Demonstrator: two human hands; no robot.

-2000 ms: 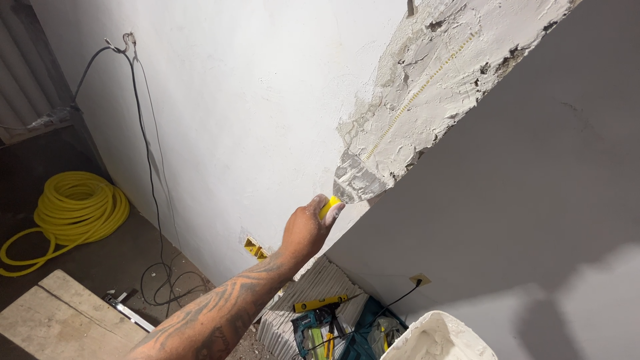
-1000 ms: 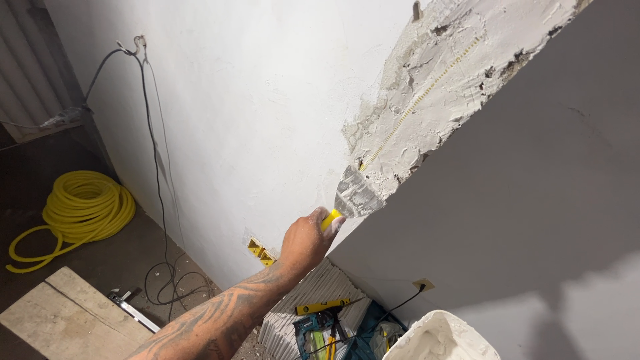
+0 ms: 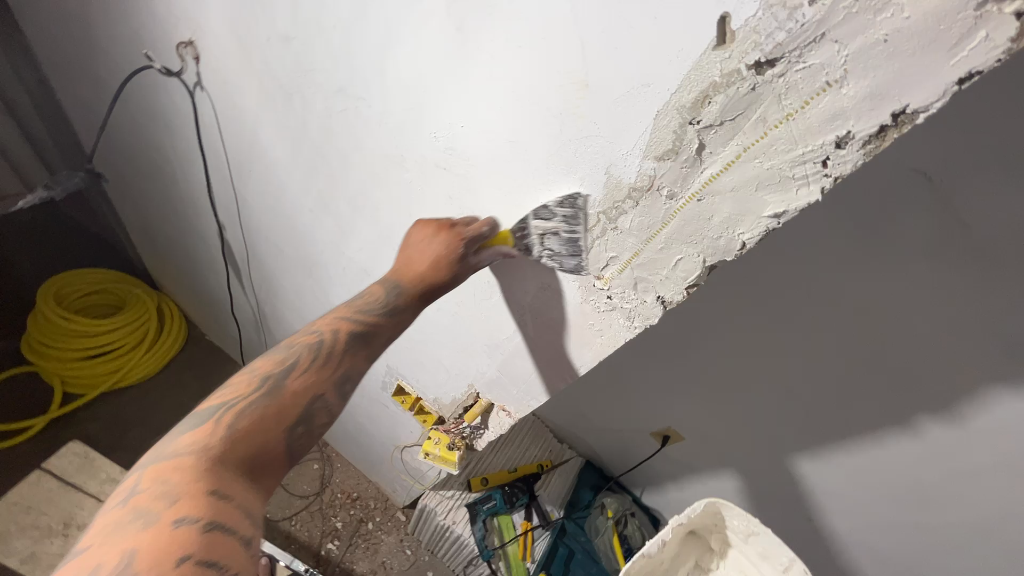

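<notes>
My left hand [image 3: 448, 252] reaches in from the lower left, closed around the yellow handle of a putty knife [image 3: 554, 234]. The knife's wide blade is smeared with pale compound and lies at the left border of a rough plaster strip [image 3: 720, 192] along the wall's edge. A dotted yellowish line, perhaps mesh or bead, shows in the strip. At the bottom right stands a white bucket [image 3: 720, 544] with pale compound coating its inside. My right hand is not in view.
Yellow electrical boxes [image 3: 442, 450] with loose wires sit low in the wall. Below lie a yellow spirit level [image 3: 510, 475], a teal power tool [image 3: 490, 512] and a plugged-in cord [image 3: 640, 462]. Coiled yellow hose [image 3: 104, 336] and a board [image 3: 48, 504] are at left; dark cables hang down the wall.
The putty knife has moved up and left from the lower end of the rough strip to its left border. The electrical boxes, partly hidden by the arm before, now show more fully.
</notes>
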